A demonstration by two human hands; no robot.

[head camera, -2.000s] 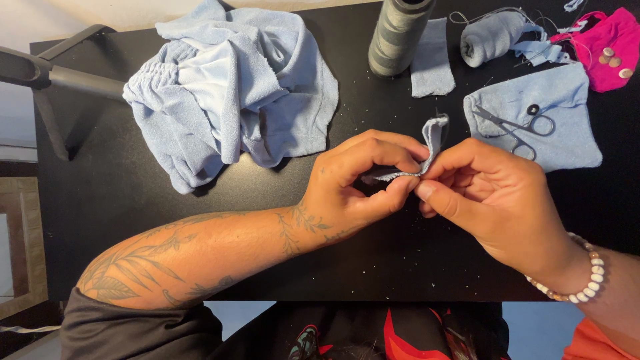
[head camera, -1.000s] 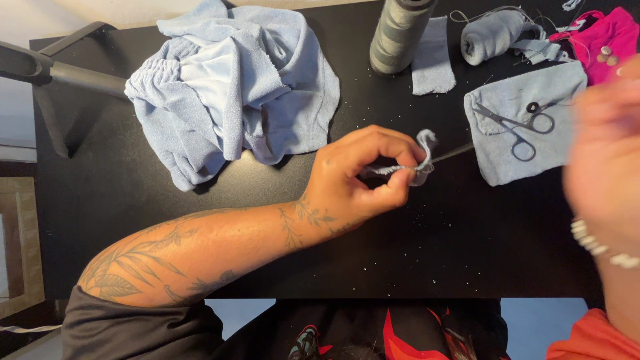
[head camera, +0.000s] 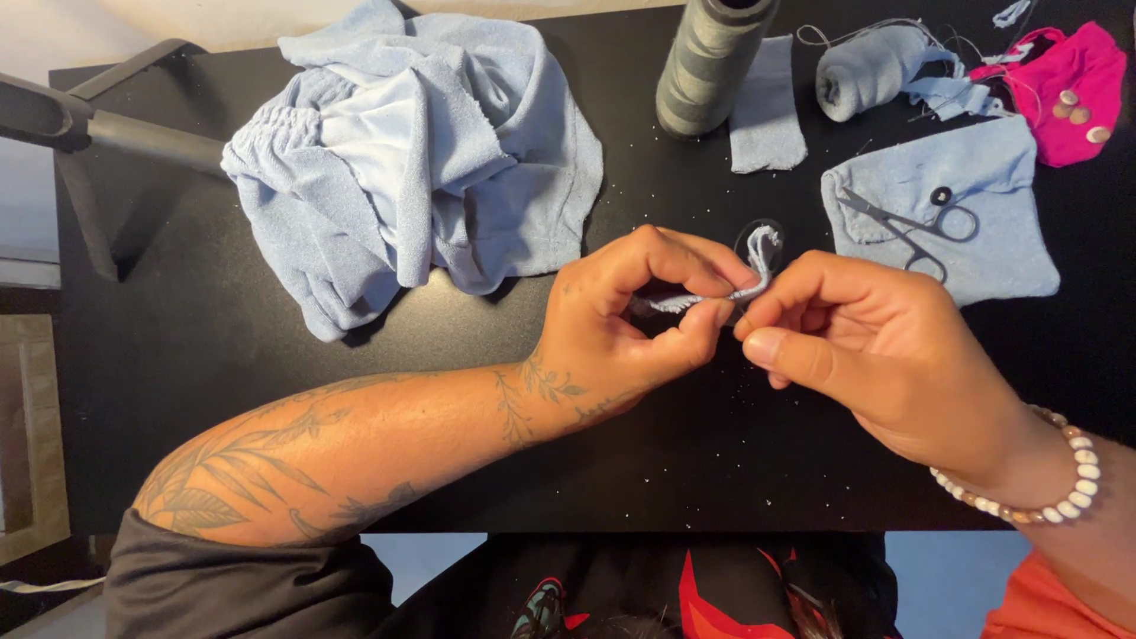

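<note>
My left hand (head camera: 648, 311) pinches a small folded strip of light blue fabric (head camera: 761, 253) between thumb and fingertips, with one end standing up past the fingers. Close at its right, my right hand (head camera: 852, 346) has its thumb and index finger pinched together at the strip's lower edge; a needle or thread there is too small to make out. To the upper right, small scissors (head camera: 896, 222) and a black button (head camera: 941, 196) lie on a light blue cloth piece (head camera: 1003, 257). Behind the strip is a dark round object, partly hidden.
A crumpled light blue garment (head camera: 426, 160) lies at the upper left, beside a black metal stand (head camera: 151, 142). Along the back are a grey thread cone (head camera: 710, 71), a blue fabric strip (head camera: 770, 115), a fabric roll (head camera: 870, 71) and pink fabric (head camera: 1065, 80) with several buttons (head camera: 1098, 135).
My right hand swung out to the right one second ago and is back beside the strip. My left hand has kept its hold in nearly the same place.
</note>
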